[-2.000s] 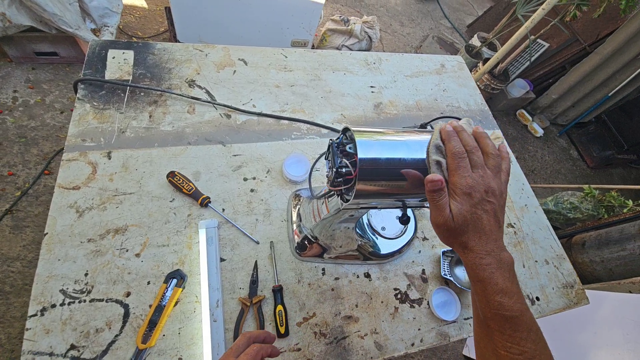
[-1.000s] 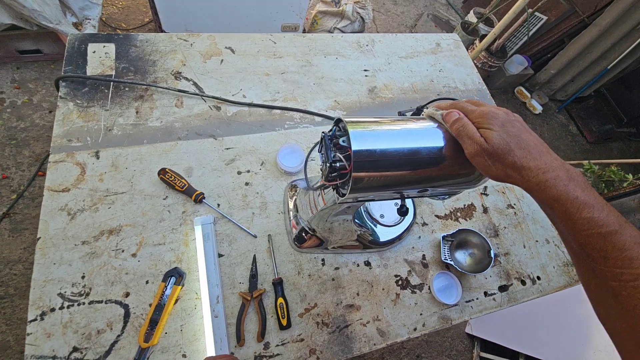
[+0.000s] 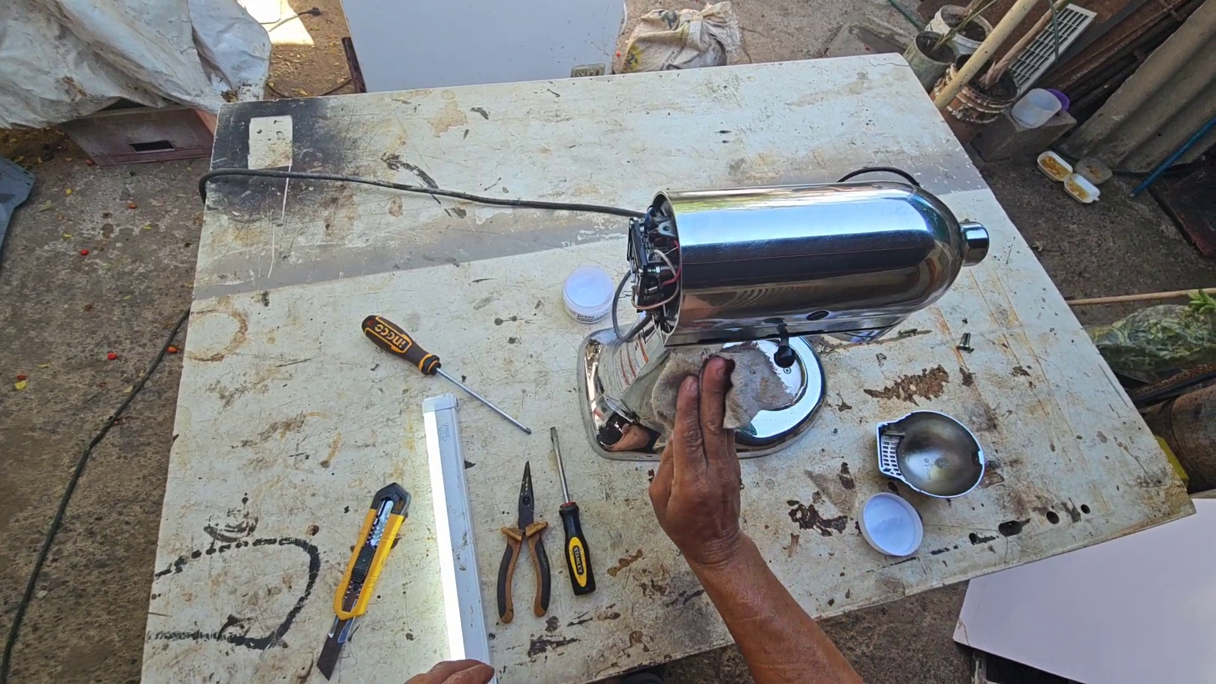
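A polished metal stand mixer [image 3: 807, 261] lies across the table, wiring bared at the left end of its motor housing. Under the housing, my right hand [image 3: 703, 465] presses a grey cloth [image 3: 750, 380] with its fingertips onto the shiny mixer base [image 3: 600, 418]. My left hand [image 3: 454, 673] shows only its fingers at the bottom edge, by the lower end of a white-and-metal light bar [image 3: 454, 532]; its grip cannot be made out. Nearby lie long-nose pliers [image 3: 524, 551], a small screwdriver [image 3: 576, 541], a longer screwdriver [image 3: 404, 347] and a yellow utility knife [image 3: 366, 560].
The metal end cover [image 3: 936, 454] sits at the right beside a white lid [image 3: 891, 524]. A small white container [image 3: 588, 293] stands left of the mixer. A black cord [image 3: 427, 190] runs leftward over the worn tabletop [image 3: 313, 408]. A loose screw [image 3: 965, 342] lies on the right.
My right hand has moved with the cloth from the rounded right end of the housing down to the mixer base. The view has shifted.
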